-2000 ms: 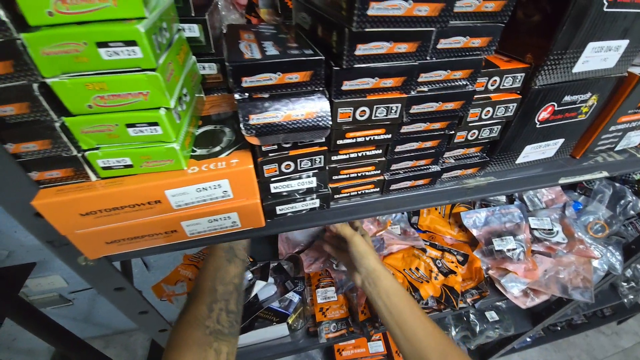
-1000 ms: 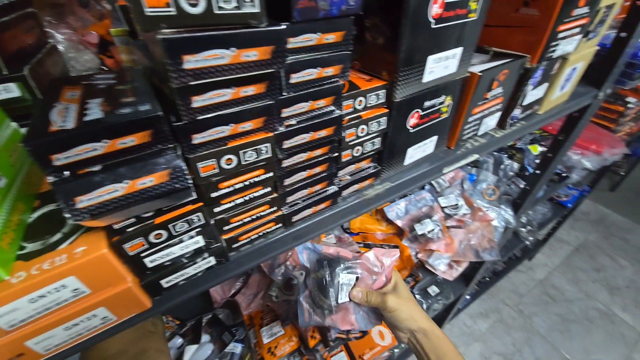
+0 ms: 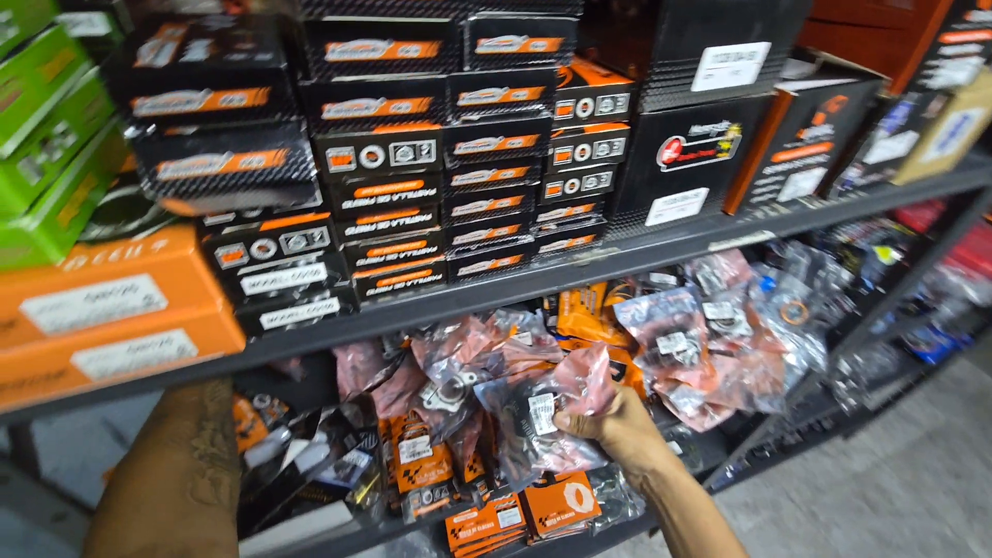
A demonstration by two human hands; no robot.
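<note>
My right hand point(image 3: 608, 426) grips a clear plastic bag point(image 3: 535, 422) with a dark part and a pink lining inside; a white label faces me. It is held over the lower shelf, in front of other bagged parts point(image 3: 465, 349). One bag behind it shows a metal flanged part point(image 3: 449, 394). My left forearm point(image 3: 174, 473) reaches in under the upper shelf at the left, and the hand itself is hidden behind the shelf edge and boxes. Orange and black packets point(image 3: 421, 457) hang or lie just left of the held bag.
The upper shelf's metal edge point(image 3: 496, 298) crosses above my hands, loaded with stacked black boxes point(image 3: 376, 108), green boxes point(image 3: 46, 155) and orange boxes point(image 3: 116, 310). More bagged parts point(image 3: 721, 341) lie at the right. Flat orange packs point(image 3: 562, 504) sit low in front. A slanting shelf post point(image 3: 891, 287) stands at right.
Two seconds ago my right hand was among the bags under the shelf; now it holds a bag out in front. My left hand has gone out of sight. The view has shifted right.
</note>
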